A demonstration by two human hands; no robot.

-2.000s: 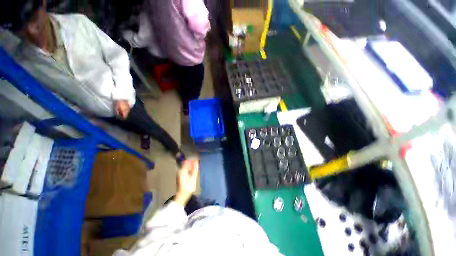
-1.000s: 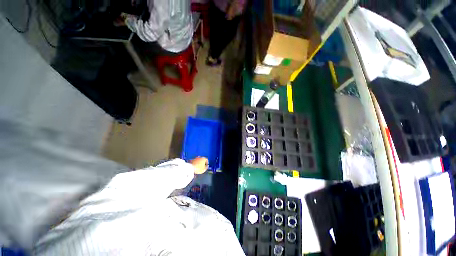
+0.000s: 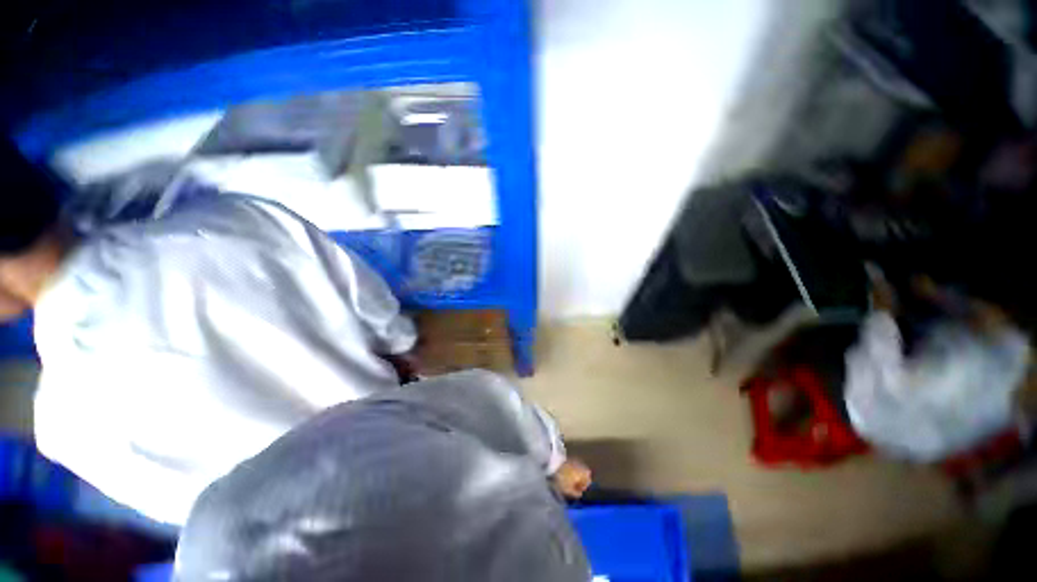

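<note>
My left hand (image 3: 571, 477) is small and blurred near the lower middle, at the end of a pale grey sleeve. It is beside the near corner of a blue bin (image 3: 631, 543), which the bottom edge cuts off. I cannot tell whether the fingers touch the bin or hold anything. My own sleeve and body cover much of the lower middle. My right hand is not in view.
Another person in a white jacket (image 3: 193, 341) stands close at the left. A blue rack (image 3: 514, 171) with white boxes (image 3: 432, 196) is behind. A red stool (image 3: 796, 421) and a pale-clothed person (image 3: 938, 381) are at the right.
The view has swung left from the green bench to the blue rack. The blue bin has shifted to the lower edge, with my left hand still beside it. The person in white now shows close at left.
</note>
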